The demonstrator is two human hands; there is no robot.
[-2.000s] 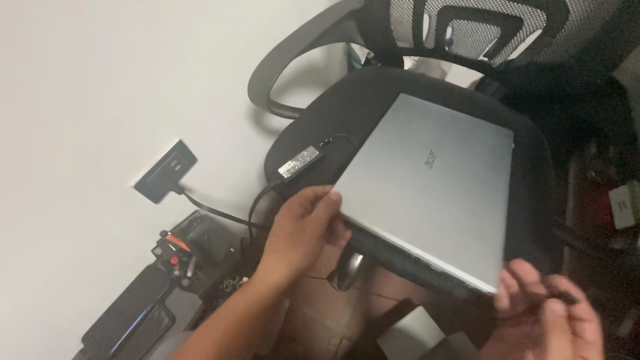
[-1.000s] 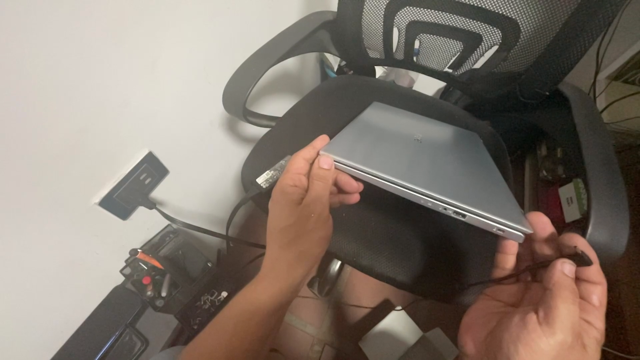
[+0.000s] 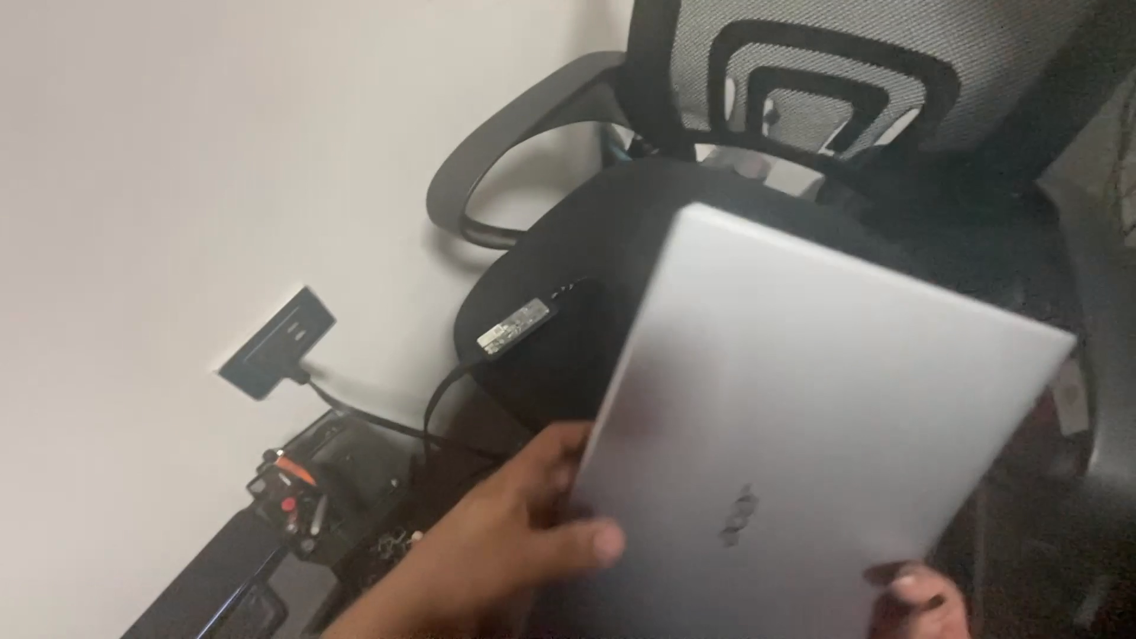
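A closed silver Acer laptop [image 3: 816,382] is held up in front of the chair seat, its lid facing me. My left hand [image 3: 524,524] grips its left edge, with the thumb on the lid and the fingers behind. At the lower right, my right hand [image 3: 927,603] is at the laptop's edge, mostly cut off by the frame; a small dark thing, hard to make out, shows by its fingers. The laptop's charger brick [image 3: 513,328], with a pale label, rests on the black seat [image 3: 586,240], and a cable runs from it.
The black office chair has a mesh back [image 3: 816,80] and a curved left armrest [image 3: 470,151]. A wall outlet [image 3: 280,342] with a plugged-in cord is at the left. Below it, a dark holder [image 3: 306,497] contains small tools, beside a black item [image 3: 213,577].
The laptop has tilted from edge-on to lid facing me and has come off the seat area toward me. Both hands moved with it.
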